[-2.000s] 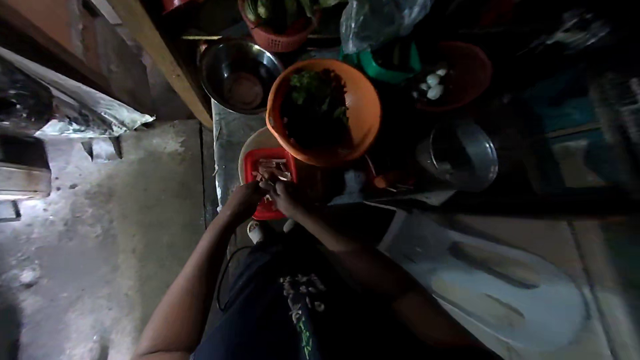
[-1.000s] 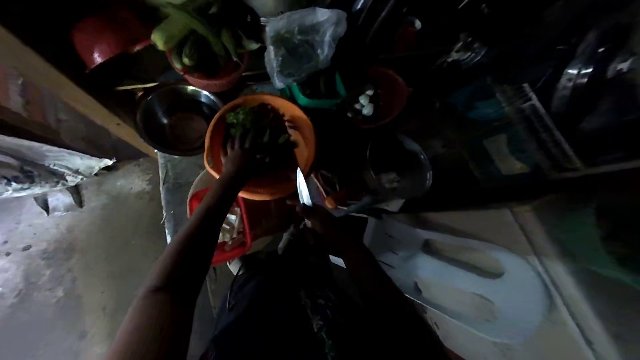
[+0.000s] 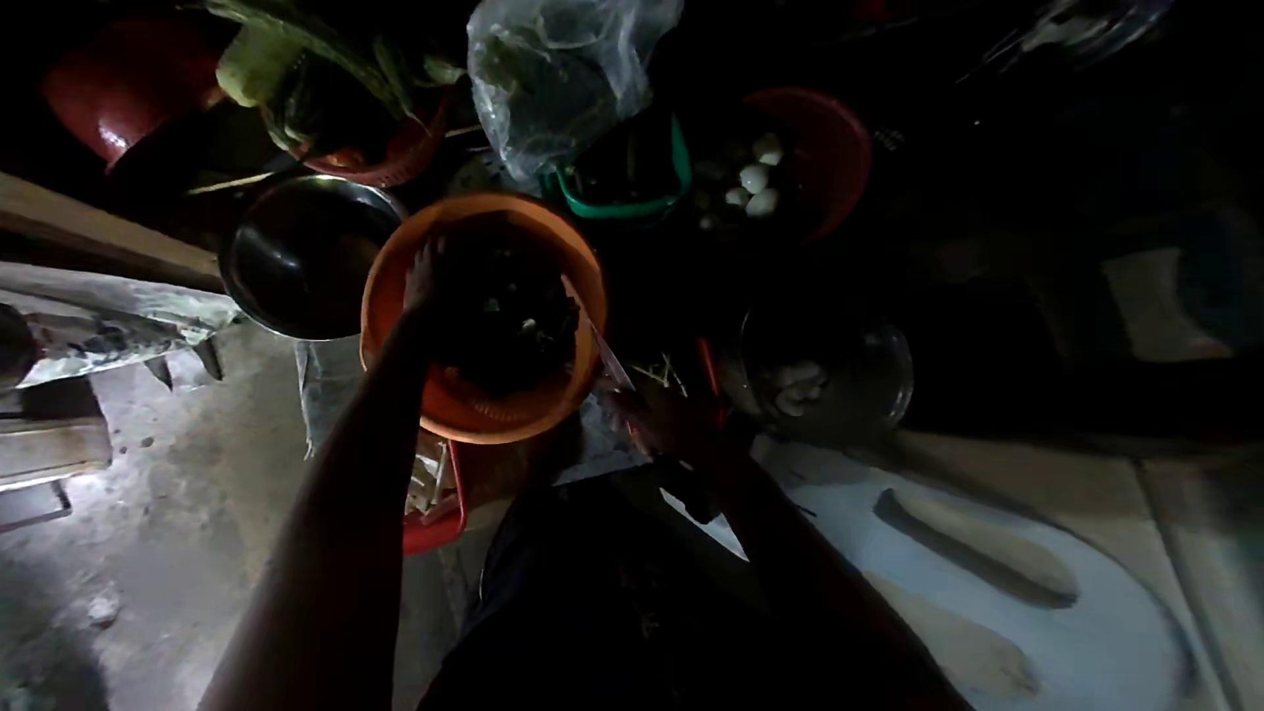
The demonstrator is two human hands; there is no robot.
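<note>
An orange plastic basin [image 3: 481, 432] holds dark leafy greens [image 3: 513, 326]. My left hand [image 3: 423, 281] reaches inside the basin at its left wall, and shadow hides whether its fingers hold anything. My right hand [image 3: 667, 420] is shut on a knife [image 3: 609, 357], whose blade points up and left over the basin's right rim. Partly under the basin, a red plastic tray [image 3: 434, 533] contains pale pieces that I cannot identify.
A metal bowl [image 3: 296, 331] sits left of the basin. Behind are a green basket [image 3: 622, 209], a clear plastic bag [image 3: 553, 99], a red basket of vegetables [image 3: 395, 170] and a red bowl [image 3: 839, 158] with white bulbs. A transparent bowl [image 3: 899, 375] and a white plastic chair [image 3: 1106, 602] are at right.
Two seconds ago both hands were together over the red tray. My left hand has since gone into the orange basin, and a knife has appeared in my right hand. The basin now overlaps the tray more.
</note>
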